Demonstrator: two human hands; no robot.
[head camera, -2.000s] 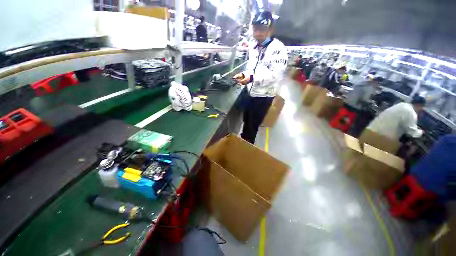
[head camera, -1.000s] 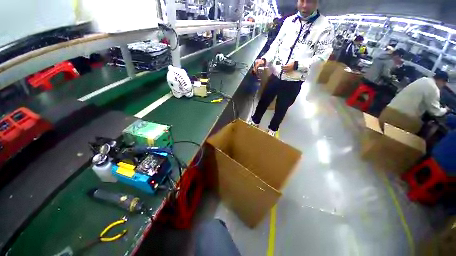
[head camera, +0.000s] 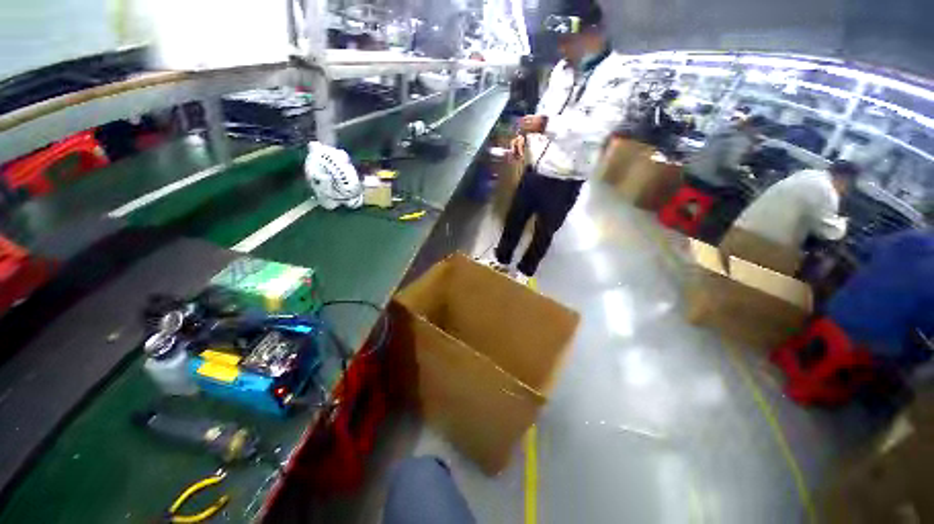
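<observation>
Neither of my hands is in the picture. Nearest in front of me on the green bench (head camera: 92, 461) stands a small blue box (head camera: 251, 387) with a yellow mark and cables. A small white bottle (head camera: 169, 368) stands at its left. A dark stick-shaped tool (head camera: 195, 432) lies in front of them. Pliers with yellow handles (head camera: 199, 499) lie near the bench's front edge, partly cut off by the picture's lower rim. A green-and-white box (head camera: 264, 285) sits behind the blue box.
A large open carton (head camera: 481, 358) stands on the floor beside the bench. A red stool (head camera: 353, 425) is between them. A person in a white jacket (head camera: 574, 118) stands in the aisle beyond. My knee (head camera: 425, 493) shows below. Seated workers, cartons and red stools are at right. A dark conveyor belt (head camera: 61, 353) runs at left.
The view has shifted about. The standing person has stepped away from the bench edge into the aisle, and their hands are off the bench. My knee shows more clearly. The bench things have not moved.
</observation>
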